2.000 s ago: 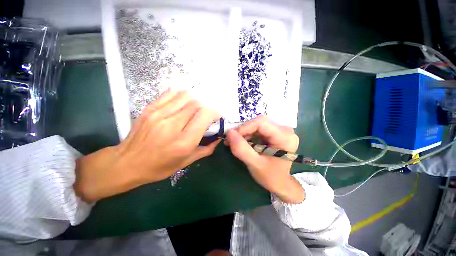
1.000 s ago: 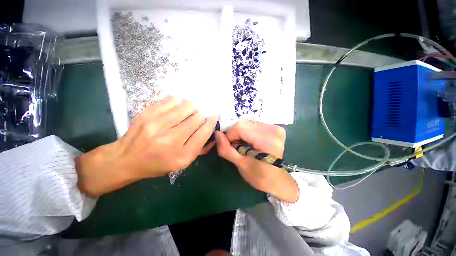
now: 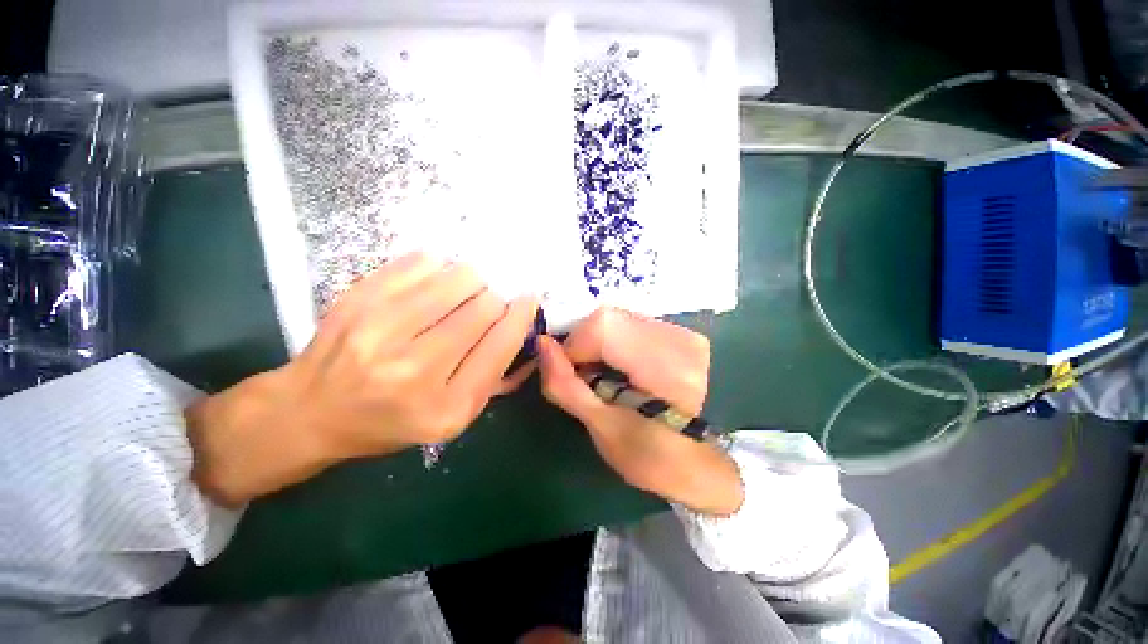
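Note:
A small black housing [image 3: 539,323] is between the thumb and fingers of my left hand [image 3: 400,356], mostly covered by them. My right hand [image 3: 636,396] holds the banded vacuum suction pen [image 3: 648,405]; its fingertips are close against the housing, and the pen's tip is hidden. Both hands are over the near edge of the white parts tray [image 3: 267,201]. Small metal parts [image 3: 334,151] lie in its left compartment and small dark pieces [image 3: 611,176] in its right one.
A clear blister tray [image 3: 63,227] is at the left. A blue vacuum pump [image 3: 1032,258] stands at the right, with the clear air hose [image 3: 812,239] looping beside it. Scrap bits [image 3: 432,455] lie on the green mat below my left hand. A grey-white board [image 3: 139,50] is behind the tray.
The white tray and both hands appear slightly farther left in view. The housing shows less between my left fingers than two seconds ago. The hose behind the pen has shifted. Both hands keep their hold.

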